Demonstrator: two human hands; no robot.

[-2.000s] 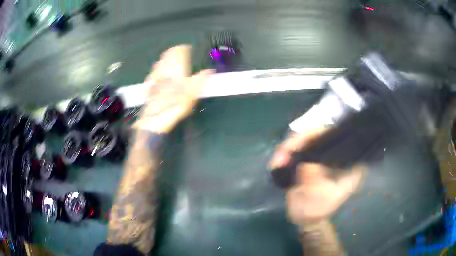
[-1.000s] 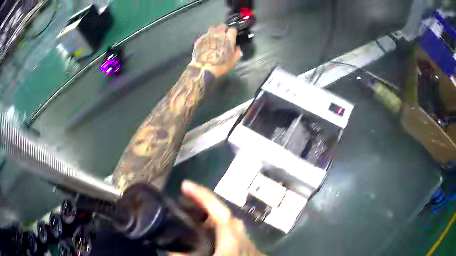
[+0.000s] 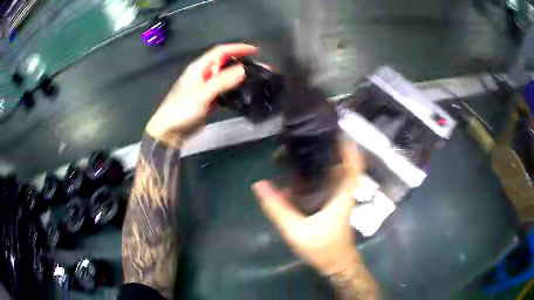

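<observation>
My left hand (image 3: 196,94) holds a black round unit (image 3: 256,91) over the white strip, fingers around its left and top; a reddish glow shows at the fingers. My right hand (image 3: 319,225) is around the lower part of the black electric screwdriver (image 3: 310,140), thumb apart on the left. The screwdriver is blurred and stands roughly upright just right of the unit; whether they touch cannot be told. The grey-white and black screw feeder (image 3: 386,146) is behind and right of my right hand.
Rows of black units (image 3: 88,205) stand at left beside a dark ridged pile (image 3: 14,246). A purple-glowing unit (image 3: 156,34) is on the belt, with small dark units (image 3: 47,87) at far left. A cardboard box (image 3: 515,179) and a blue object (image 3: 497,272) are at right.
My left hand has drawn back from the belt with a black unit in it. My right hand and screwdriver have come from lower left to beside it. The view has turned, showing more at left.
</observation>
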